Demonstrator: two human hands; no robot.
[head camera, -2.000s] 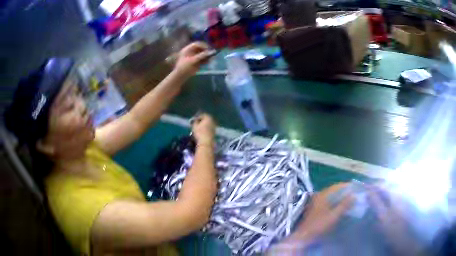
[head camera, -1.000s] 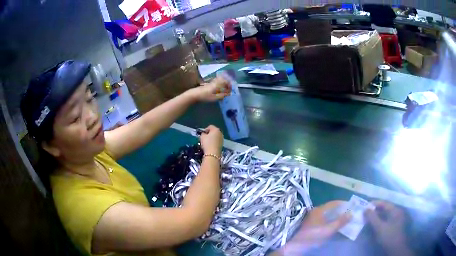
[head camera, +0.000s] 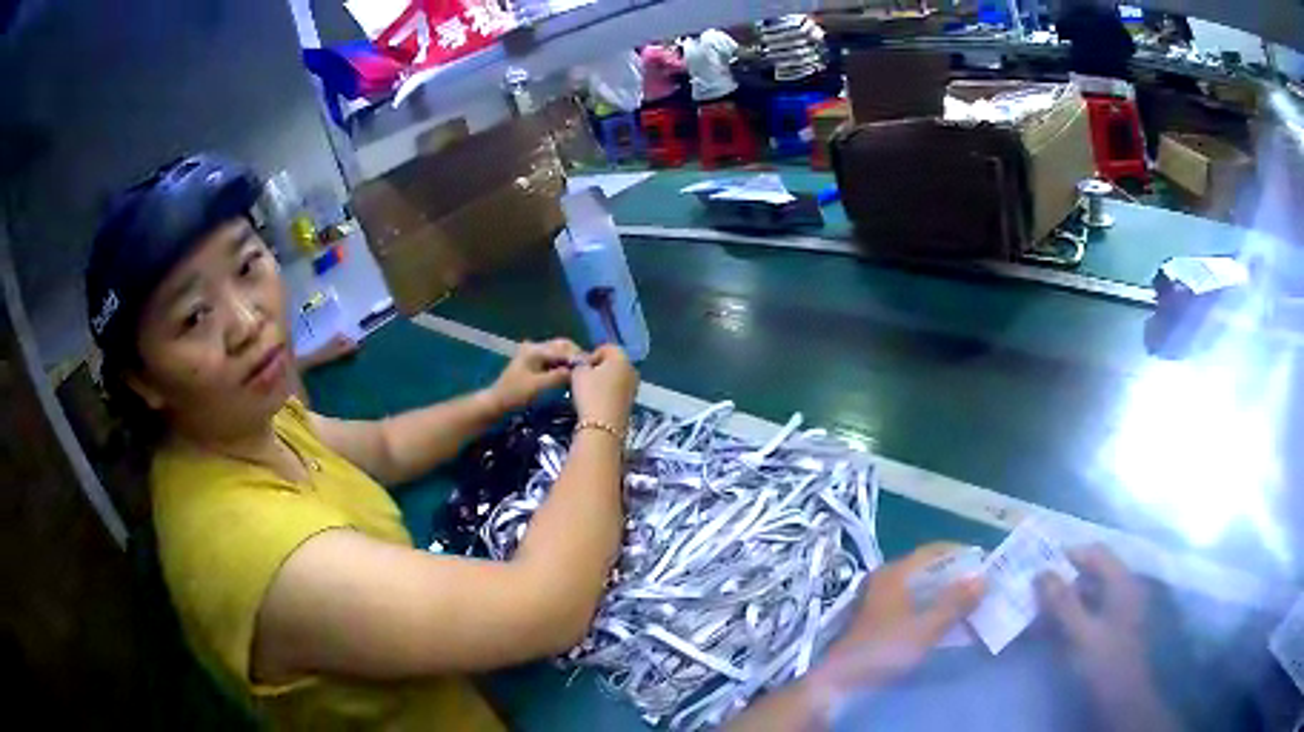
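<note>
My left hand (head camera: 915, 608) is at the lower right, holding a small white printed leaflet (head camera: 947, 575) between thumb and fingers. A second white leaflet (head camera: 1018, 584) lies between my hands, overlapping the first. My right hand (head camera: 1108, 615) pinches its right edge; this hand is hazy from the glare. The leaflets are above the green bench beside the tangled silver-white straps. At the right picture edge another white block, perhaps a leaflet stack (head camera: 1291, 646), is cut off.
A worker in yellow (head camera: 386, 572) handles something small beyond the straps (head camera: 729, 558) and dark parts (head camera: 494, 472). A pale blue retail box (head camera: 604, 286) stands on the belt (head camera: 858, 343). Across it are a large carton (head camera: 930, 193) and a white-topped dark object (head camera: 1201, 279). Strong glare at right.
The leaflets between my hands are now spread into two overlapping pieces. The neighbour's hands have come together and the head has turned toward me. The retail box stands farther left, out of the neighbour's hand.
</note>
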